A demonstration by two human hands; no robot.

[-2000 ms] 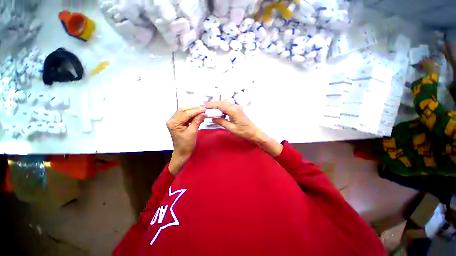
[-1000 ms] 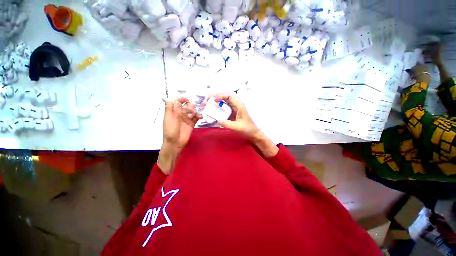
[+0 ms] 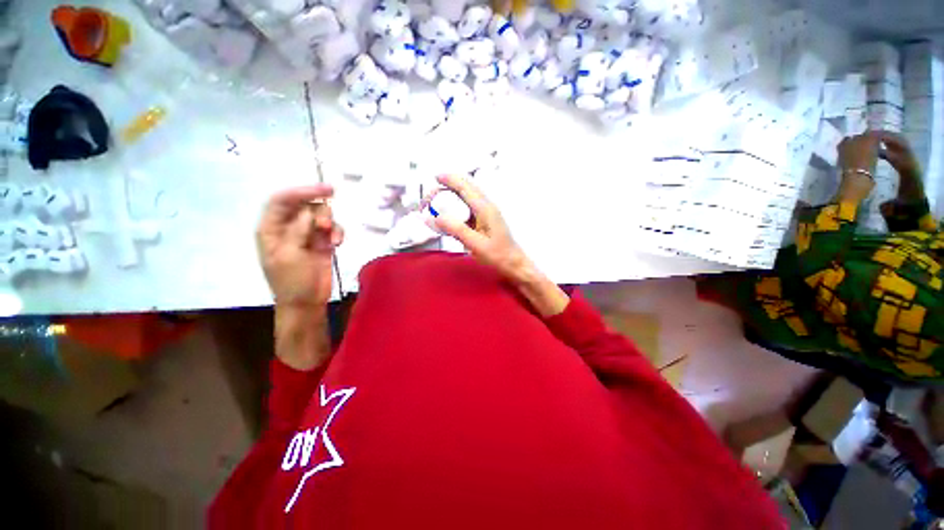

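My right hand holds a small rounded white unit with a blue mark between thumb and fingers, above the white tabletop. My left hand is raised to the left, apart from the unit, its fingers bent together; whether something small is between them I cannot tell. A few loose white pieces lie between my hands. A heap of white units with blue marks lies beyond them.
Left on the white tabletop: an orange-yellow roll, a black curved object, a yellow strip and white units in rows. White cartons stand at right. A person in a green-yellow patterned sleeve works beyond them.
My hands were together on the white unit; my left hand has moved away left, while my right hand keeps the unit. The neighbouring person's hands have moved further into view. The view has shifted slightly.
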